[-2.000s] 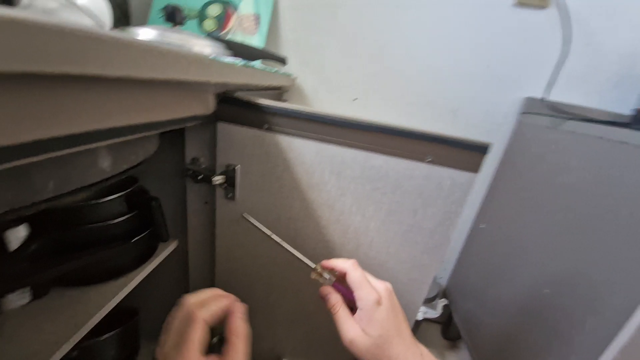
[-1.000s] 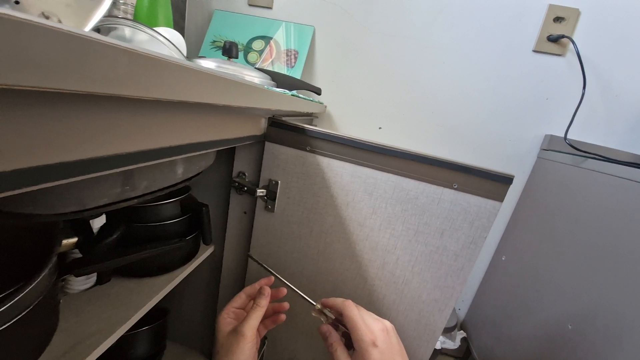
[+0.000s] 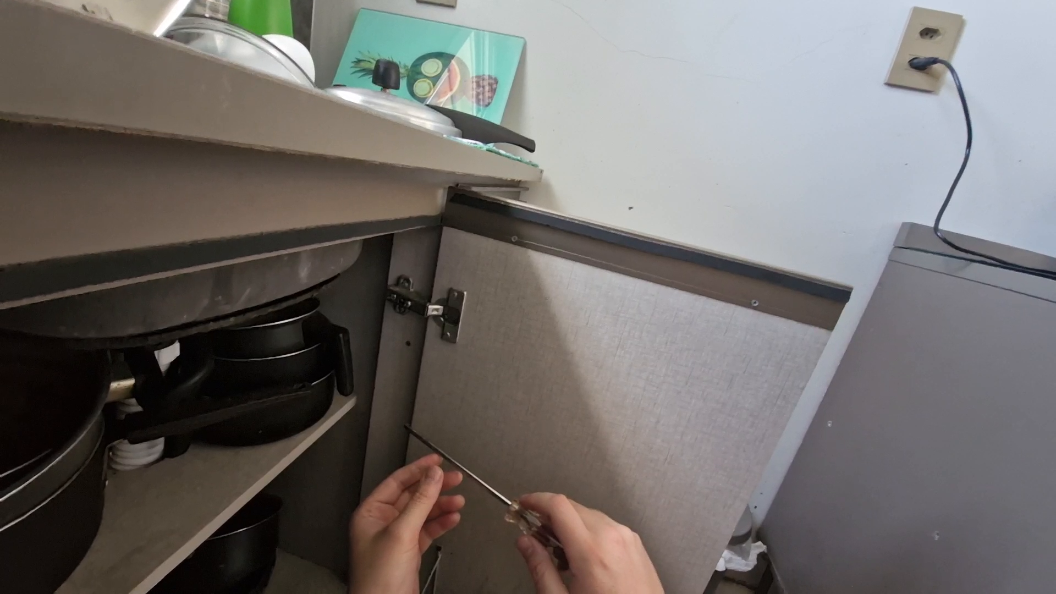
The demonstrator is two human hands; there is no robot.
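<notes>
A screwdriver (image 3: 464,469) with a long metal shaft and a clear and dark handle is held by its handle in my right hand (image 3: 590,544). Its shaft slants up and left in front of the open cabinet door (image 3: 643,379). My left hand (image 3: 404,524) is beside the shaft, fingers apart and curled; whether a fingertip touches the shaft I cannot tell. Above both hands, a metal hinge (image 3: 437,310) joins the door to the cabinet's side panel (image 3: 396,355).
Black pans (image 3: 268,371) are stacked on the cabinet shelf (image 3: 214,487), under a sink bowl (image 3: 190,289). Overhead, the countertop (image 3: 247,107) holds a pot lid (image 3: 396,107) and a glass board (image 3: 429,62). A grey appliance or cabinet (image 3: 924,429) stands right, below a wall outlet (image 3: 924,49).
My left hand has opened from a curled pose and come near the screwdriver's shaft. The right hand has kept its grip on the handle. The view has shifted since the oldest frame.
</notes>
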